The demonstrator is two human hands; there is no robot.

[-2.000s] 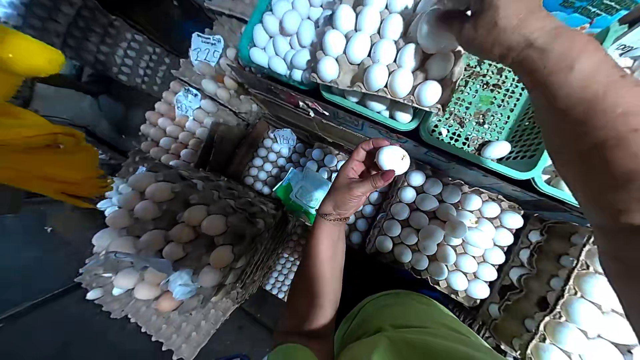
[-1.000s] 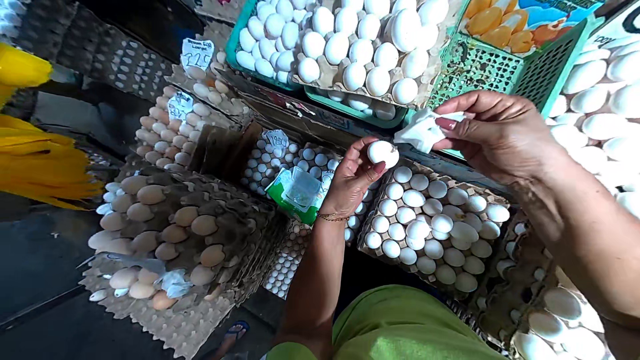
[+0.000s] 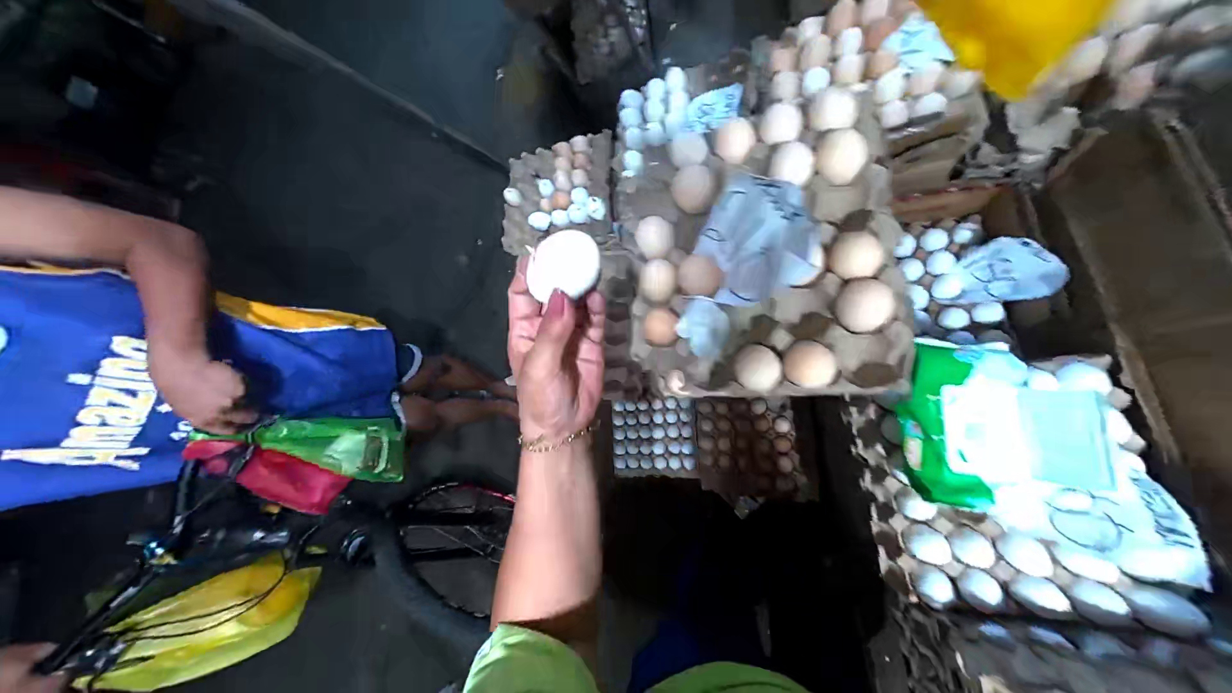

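Observation:
A white egg (image 3: 564,264) is held in my left hand (image 3: 556,361), the thumb pressed on its lower edge and the fingers behind it. A thin bracelet circles that wrist. Just right of the hand stands a stack of cardboard egg trays (image 3: 770,318) with brown and pale eggs, and a crumpled plastic piece (image 3: 756,236) with writing lies on it. Behind the held egg is a smaller tray of mixed eggs (image 3: 561,183). My right hand is out of the picture.
At left, a person in a blue jersey (image 3: 67,385) stands by a bicycle (image 3: 423,568) with green, red and yellow bags (image 3: 217,616) on it. More trays of white eggs (image 3: 1025,553) stand at lower right, under a green and white packet (image 3: 948,423).
The view has swung strongly left, bringing the person and bicycle into sight. My left hand still holds the white egg. My right hand, earlier holding a white cloth or tissue, has left the view.

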